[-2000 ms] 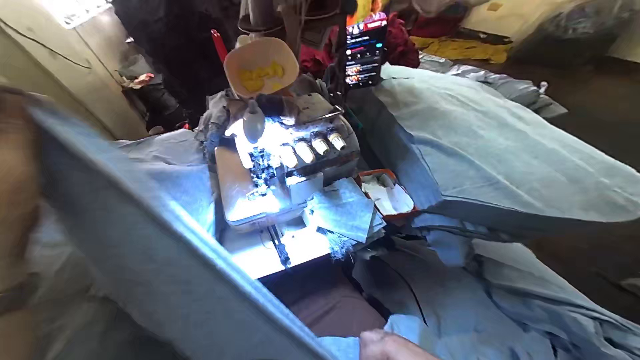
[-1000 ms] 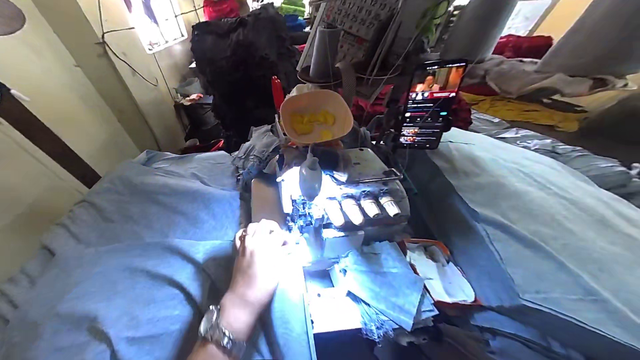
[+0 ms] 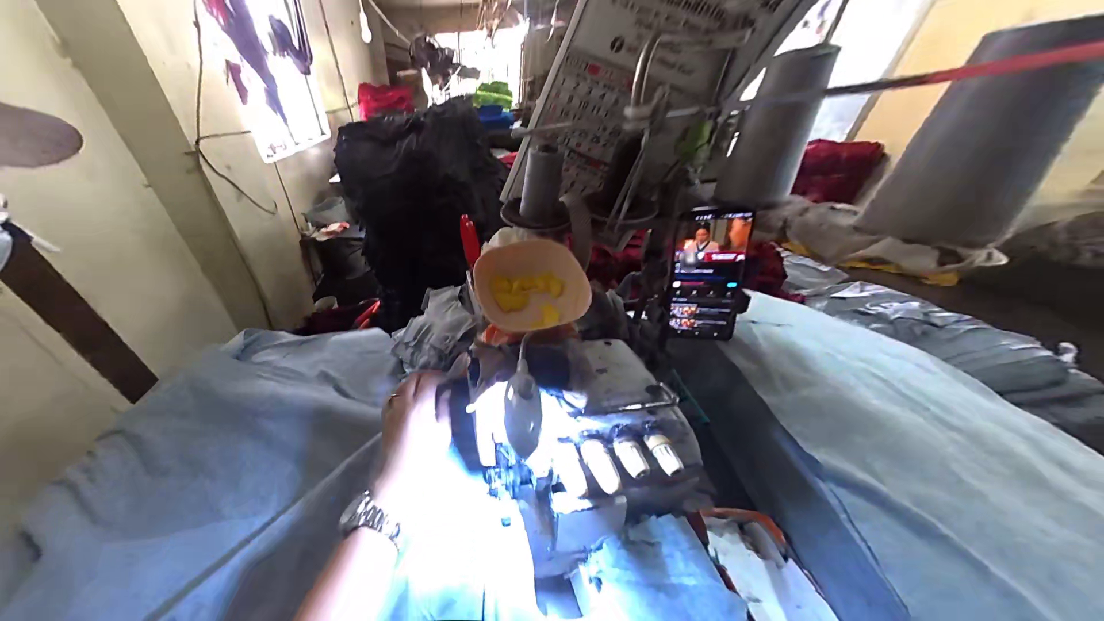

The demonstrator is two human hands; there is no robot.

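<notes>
My left hand (image 3: 418,440), with a metal wristwatch (image 3: 369,516), reaches to the left side of an overlock sewing machine (image 3: 604,379); glare and blur hide whether its fingers grip anything. Light blue fabric (image 3: 198,457) lies left of and beneath that arm and continues brightly lit near the needle area. A small lamp (image 3: 523,414) glows above the needle area, beside several tension dials (image 3: 630,453). Small blue fabric pieces (image 3: 660,569) lie at the machine's front. My right hand is out of view.
Behind the machine stand a shallow dish (image 3: 532,315) with yellow pieces, a thread cone (image 3: 542,177) and a phone (image 3: 709,272). An orange-rimmed container (image 3: 742,515) sits at the front right. More light blue fabric (image 3: 914,431) spreads along the right. A dark bundle (image 3: 414,172) stands farther back.
My left hand has moved from near the needle area to farther back along the machine's left side. The right hand seen at the bottom edge two seconds ago is out of view. The view has tilted up.
</notes>
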